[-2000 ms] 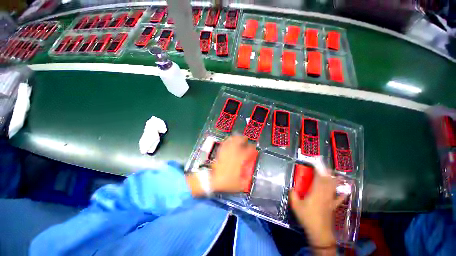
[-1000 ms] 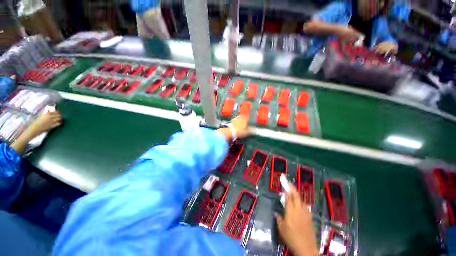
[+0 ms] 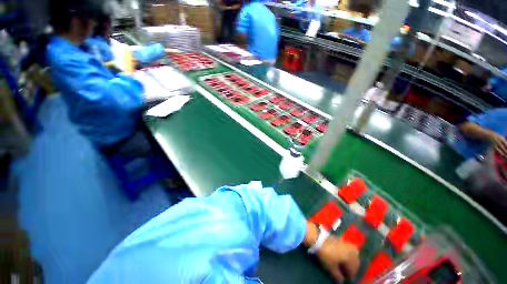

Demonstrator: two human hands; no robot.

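Note:
My left hand, with a white band at the wrist, is at the lower right, fingers bent down over a clear tray of red phones with plain backs up. Motion blur hides whether it holds anything. The tray lies across the pale rail. At the lower right corner, a second blurred clear tray overlaps it, with a red phone showing its dark screen. My right hand is not in view.
A white bottle stands by the rail, near the grey post. Trays of phones lie on the conveyor beyond. A worker in blue is at the left; another worker's hand shows at the right.
The view has swung left and tilted. My left hand has moved from the conveyor trays to the near side of the rail. The plain-backed phone tray now lies across the rail. My right hand has left view.

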